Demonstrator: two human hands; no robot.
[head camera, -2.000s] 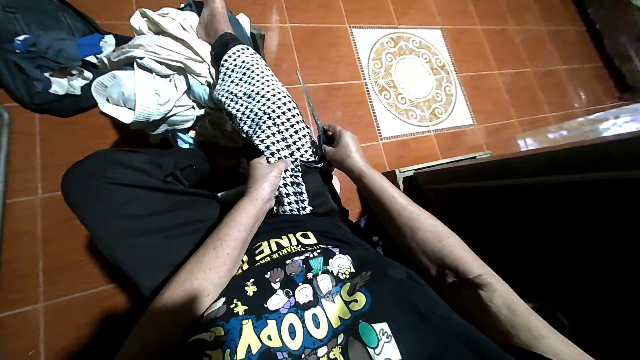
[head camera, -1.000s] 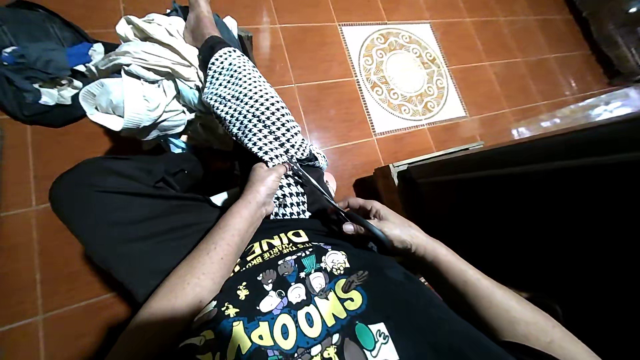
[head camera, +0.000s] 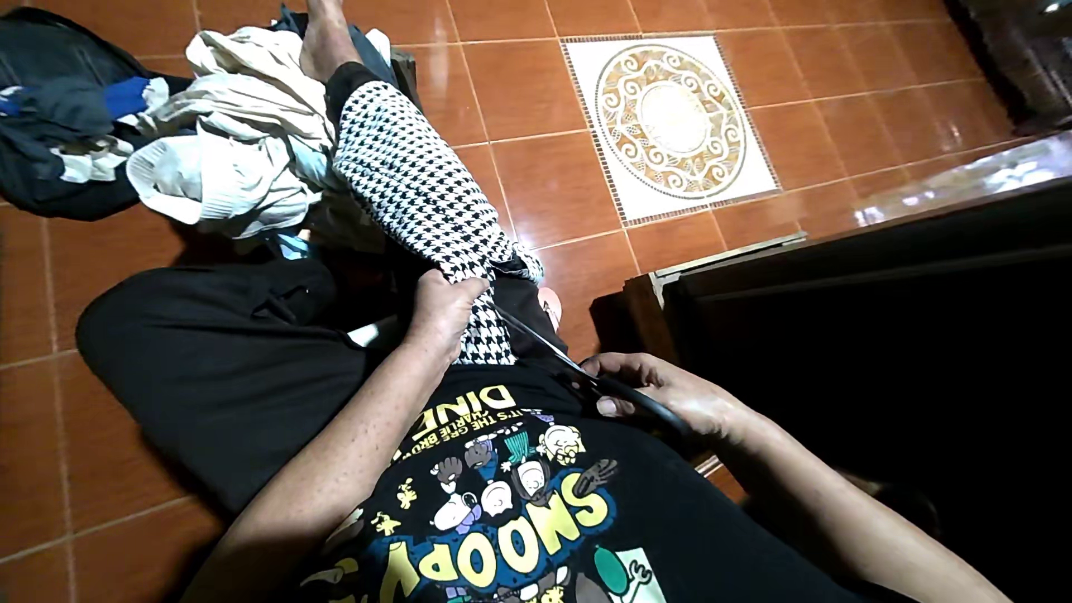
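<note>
Houndstooth black-and-white fabric (head camera: 419, 193) with a black band lies along my outstretched leg, whose bare foot (head camera: 325, 40) shows at its far end. My left hand (head camera: 445, 308) grips this cloth near my lap. In my right hand (head camera: 649, 387) is a pair of scissors (head camera: 578, 364) with black handles; the blades point up and left, their tips at the edge of the houndstooth cloth beside my left hand. Whether the blades are apart or together is hard to tell.
A pile of cream and white clothes (head camera: 243, 142) lies beside my foot, and a black bag (head camera: 59, 109) holding dark and blue cloth is at the upper left. Dark wooden furniture (head camera: 649, 314) stands close on the right. The tiled floor has a patterned white tile (head camera: 670, 126).
My right hand has come back toward my body with the scissors. Two seconds ago the blades pointed away from me past the cloth; now they slant left across my lap. My left hand still grips the cloth.
</note>
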